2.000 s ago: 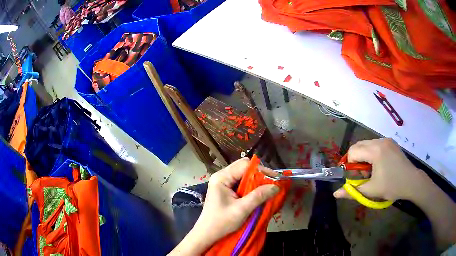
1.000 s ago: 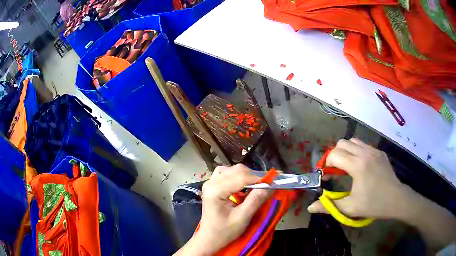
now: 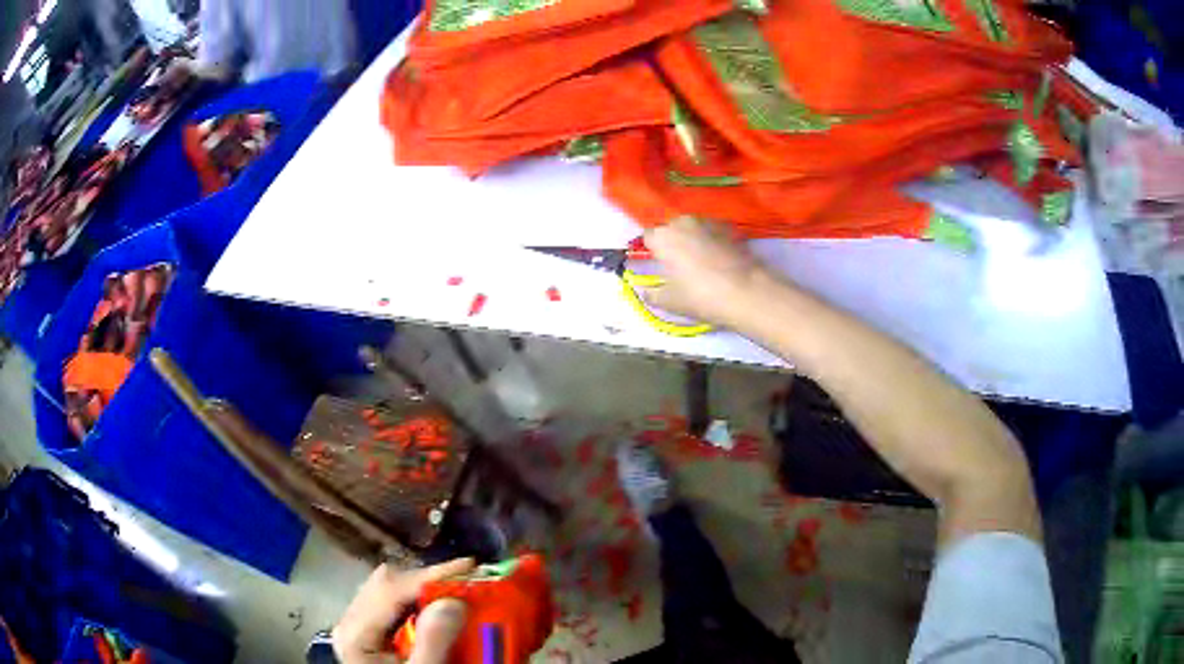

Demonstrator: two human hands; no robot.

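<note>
My left hand [image 3: 396,612] holds an orange bag [image 3: 500,614] bunched at the bottom edge of the view; a green bit and a purple strip show on it. My right hand [image 3: 695,275] is over the white table [image 3: 429,247], at the front edge of the orange and green bag stack [image 3: 805,117]. It is on the yellow and red handles of the scissors [image 3: 591,257], whose blades point left above the table top. The fingertips are partly hidden behind the hand.
A brown wooden chair [image 3: 383,467] with orange scraps stands lower left. Blue bins [image 3: 195,454] with patterned pieces are at the left. Small offcuts [image 3: 478,305] lie on the table and floor. A person in pale clothing [image 3: 279,39] is at the top left.
My right hand has moved with the scissors from the bag to the table by the stack. My left hand and the bag are lower left in view. The view has turned right.
</note>
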